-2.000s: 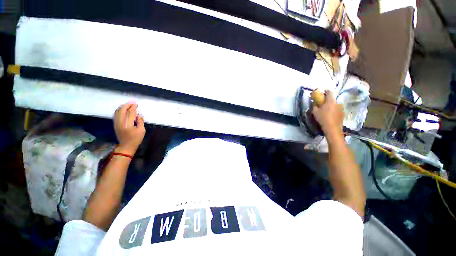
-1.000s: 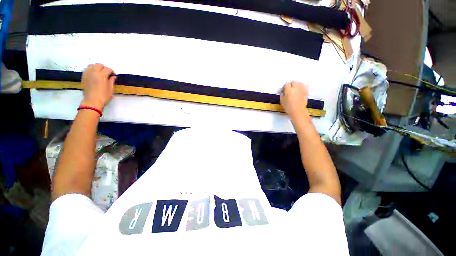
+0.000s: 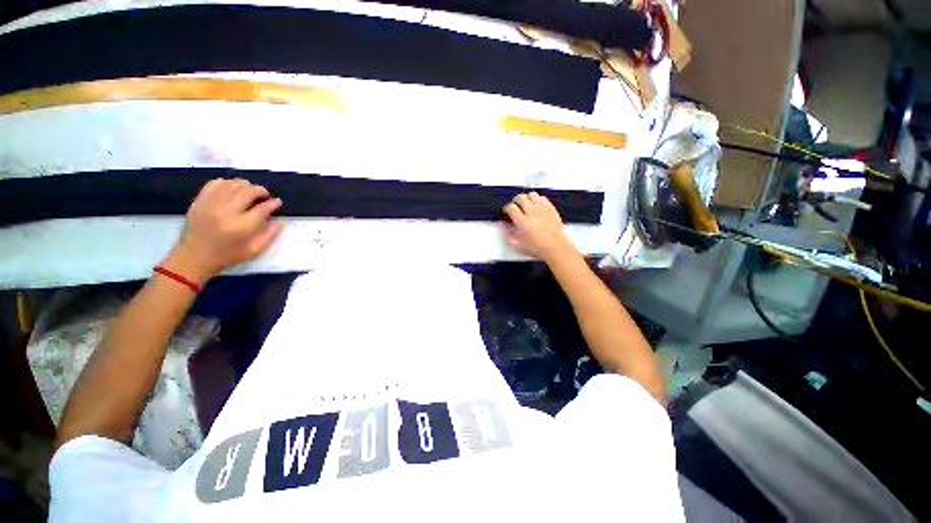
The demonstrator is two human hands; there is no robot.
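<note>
A long black fabric strip (image 3: 388, 199) lies flat across the white table, running past the left picture edge. My left hand (image 3: 227, 223) holds its near edge left of the middle, fingers curled; the fingertips are partly hidden. My right hand (image 3: 533, 225) pinches the near edge towards the right end. The yellow-orange template strip (image 3: 163, 90) lies apart on the far side of this strip; its middle part is washed out, and its right end shows again. The iron (image 3: 658, 204) stands parked at the right, clear of my right hand.
A wide black strip (image 3: 306, 43) and a darker bundle lie at the back. Red-handled scissors (image 3: 656, 31) are at the bundle's right end. A pale crumpled pad (image 3: 689, 133) is by the iron. A yellow hose (image 3: 878, 289) and cables run off right. A brown board (image 3: 737, 97) stands behind.
The template has moved from alongside the black strip to its far side. The black strip now appears wider and nearer. Both hands are on its near edge. The iron stays parked.
</note>
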